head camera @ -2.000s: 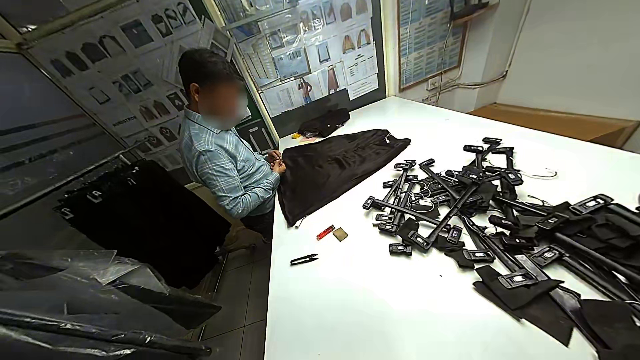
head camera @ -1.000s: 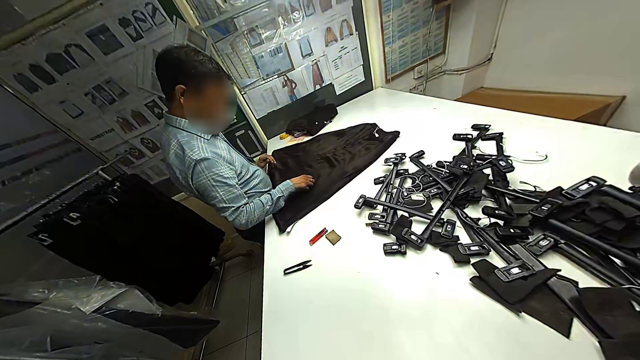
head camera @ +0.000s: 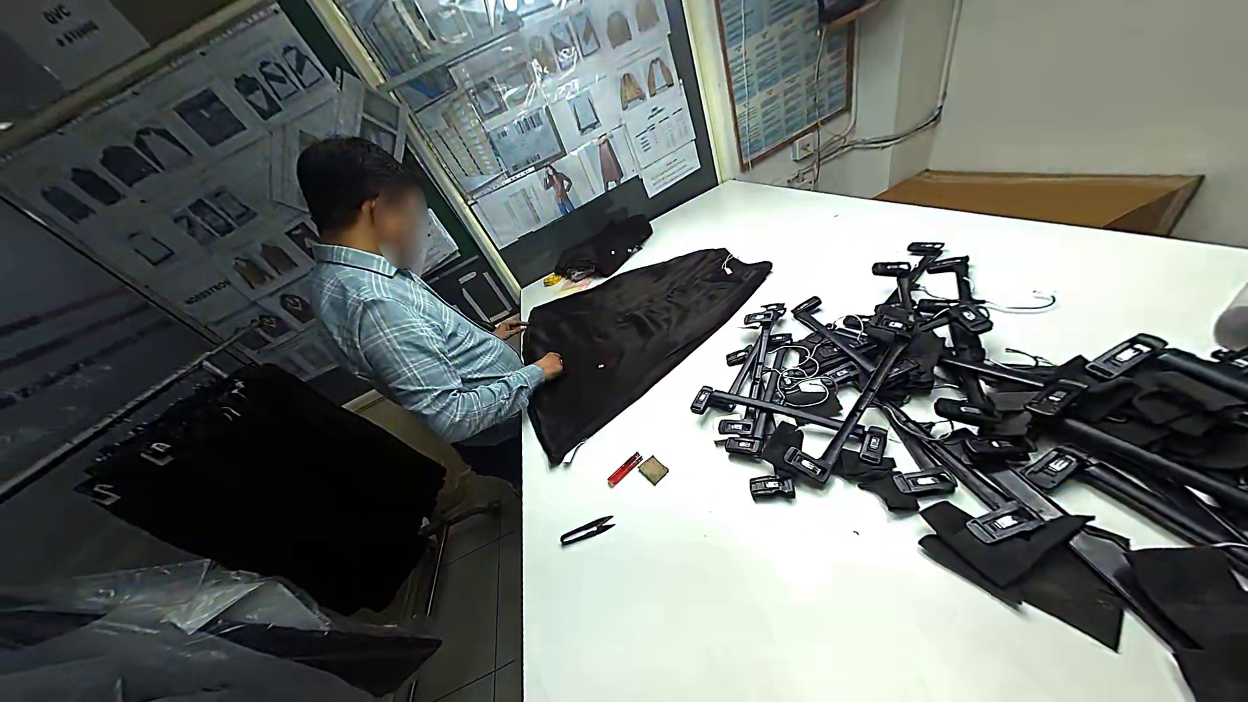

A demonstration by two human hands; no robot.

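Note:
Neither my left hand nor my right hand can be made out. On the white table [head camera: 682,604] lies a dark, satiny garment [head camera: 634,331], spread flat. A co-worker in a checked shirt stands at its left end, both hands on or beside the cloth. Thread snips [head camera: 588,530] lie near the table's left edge. Beyond them are a red-handled small tool [head camera: 625,469] and a small tan square piece [head camera: 653,470], side by side. A tangled heap of black clip hangers [head camera: 829,390] covers the right part of the table, with black fabric pieces [head camera: 1024,556] among and under them.
Black garments [head camera: 263,478] hang on a rail at the lower left, with plastic-wrapped ones [head camera: 195,634] below. A dark folded bundle [head camera: 604,249] lies at the table's far corner. Behind the table stands an open cardboard box [head camera: 1043,200]. A blurred rounded grey thing [head camera: 1233,317] shows at the right edge.
The co-worker's hands were close together at the garment's edge; one hand now rests farther along the cloth toward the near side. The garment lies flatter and wider at that end.

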